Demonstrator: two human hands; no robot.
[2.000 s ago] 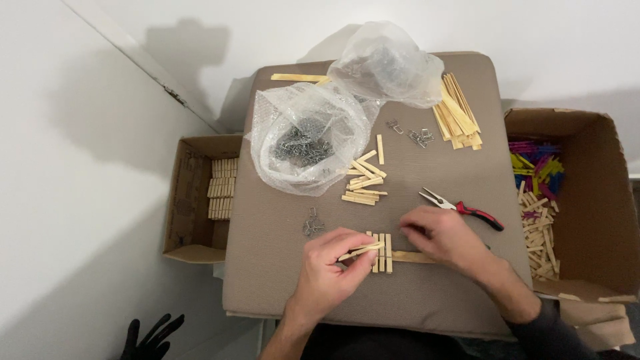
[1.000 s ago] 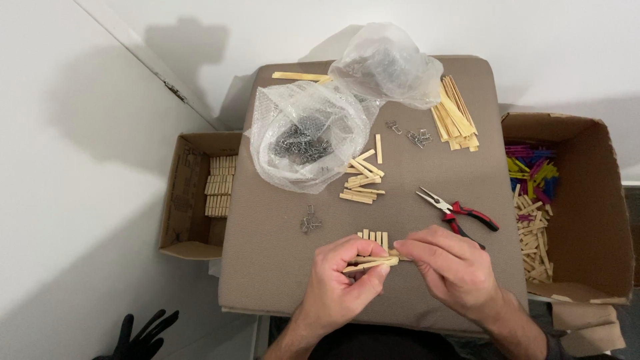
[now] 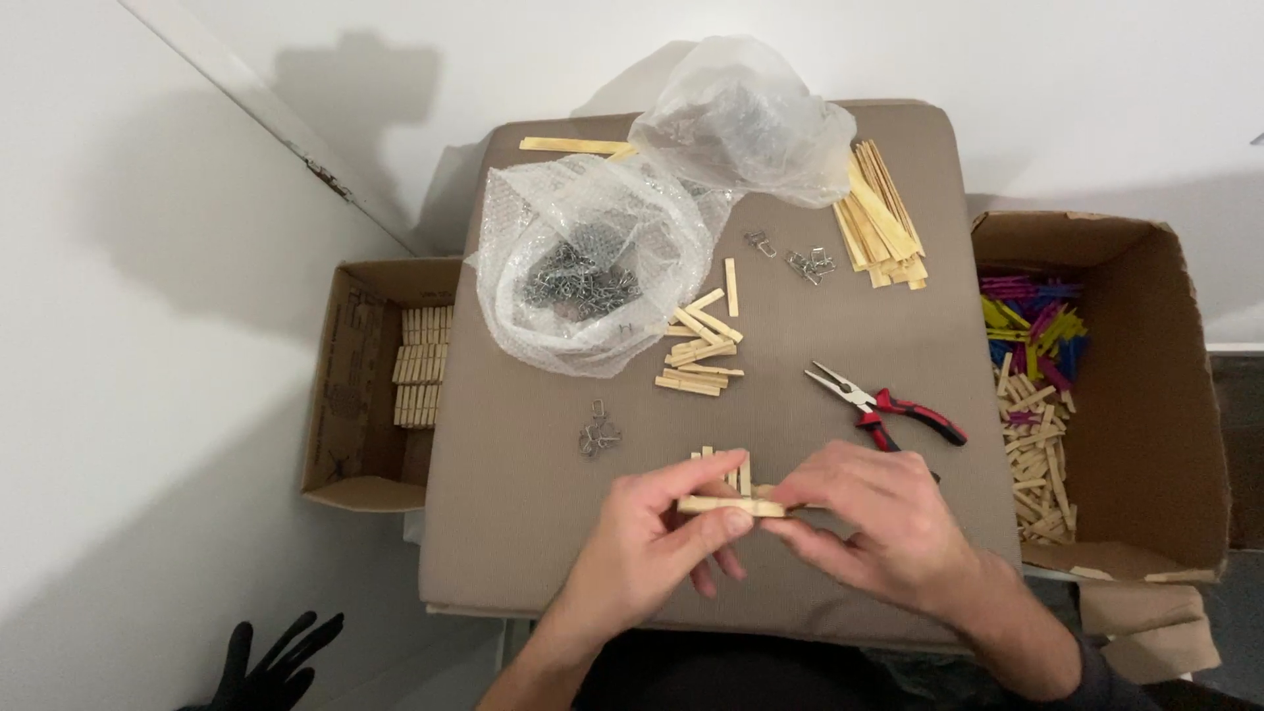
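My left hand grips a wooden clothespin between thumb and fingers, low over the padded tabletop. At its right end, the fingertips of my right hand pinch it or something small there; a spring is not clearly visible. Just behind my hands stand several wooden clothespin pieces in a row, partly hidden. Needle-nose pliers with red and black handles lie with jaws parted beyond my right hand. A small group of wire springs lies beyond my left hand, and loose wooden clothespin halves are piled farther back.
A bubble-wrap bag holds metal springs; another plastic bag is behind it. Flat wooden sticks lie at the back right. One cardboard box holds stacked clothespins on the left; another holds colored and wooden ones on the right.
My right hand was apart from my left two seconds ago, over the flat stick beside the row; it has since come to the left hand's piece. The pliers have shifted and turned slightly.
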